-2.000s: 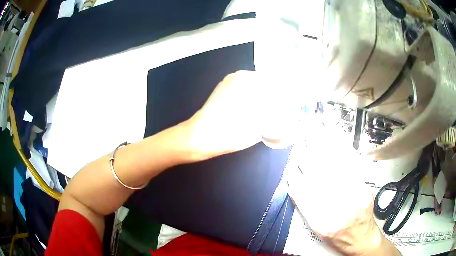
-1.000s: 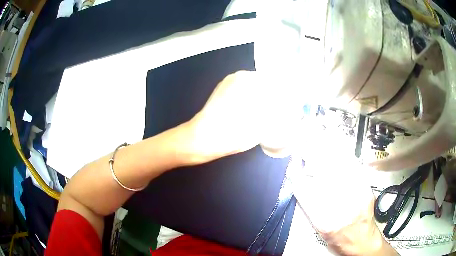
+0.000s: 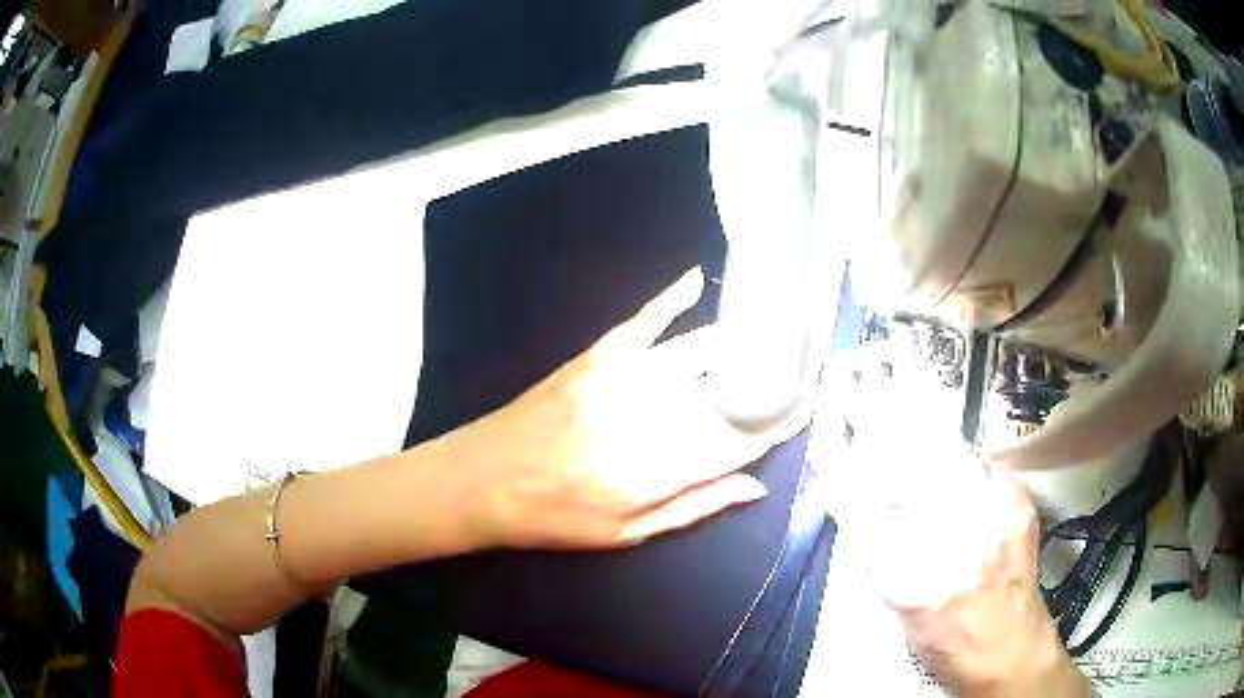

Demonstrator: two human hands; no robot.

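The dark garment panel (image 3: 573, 246) lies flat on the white table, its right edge running under the machine area. The zip strip (image 3: 771, 614) runs along that edge with a pale stitch line. My left hand (image 3: 614, 436) rests flat on the panel with fingers spread; some fingertips pass behind the long white lamp bar (image 3: 771, 259). My right hand (image 3: 955, 545) is at the strip just below the needle area, washed out by glare, so its fingertips and any grip cannot be made out. The presser foot and needle are lost in the glare.
The off-white sewing machine head (image 3: 1037, 177) fills the upper right. Black-handled scissors (image 3: 1126, 545) lie right of my right hand. Dark cloth (image 3: 341, 116) lies across the upper left. A yellow tube (image 3: 89, 471) curves along the left table edge, beside scraps.
My left hand has moved down on the panel and its fingers have spread. My right hand has shifted slightly. The panel's upper part has moved slightly right and down.
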